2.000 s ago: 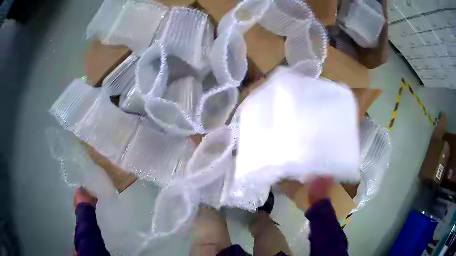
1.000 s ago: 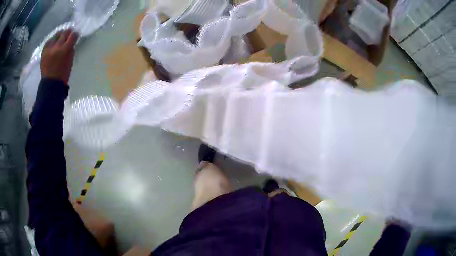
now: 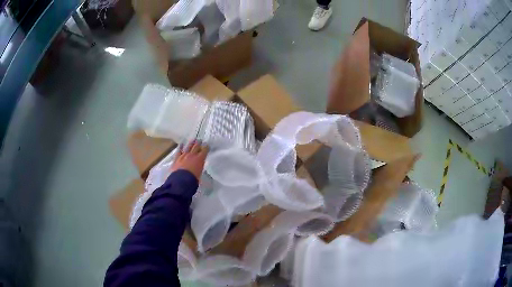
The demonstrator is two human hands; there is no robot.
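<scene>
My left hand (image 3: 191, 158), in a dark sleeve, reaches forward with its back up and fingers apart on the ribbed clear-white air column cushioning (image 3: 227, 124). Whether it grips the film cannot be told. Looped rings of the cushioning lie over open brown cardboard cartons (image 3: 370, 196) in front of me. A wide, blurred strip of the same film (image 3: 404, 255) stretches across the lower right. My right hand is not in view.
Another carton (image 3: 210, 59) with cushioning stands at the upper left, and one (image 3: 348, 75) with bags at the upper right. Stacked white boxes (image 3: 469, 61) stand at the right, near yellow-black floor tape (image 3: 445, 174). A person's shoe (image 3: 320, 18) is at the top.
My left hand has moved from the far left onto the cushioning near the middle. The wide strip now lies lower right. My right arm has left the view, which now shows more floor ahead.
</scene>
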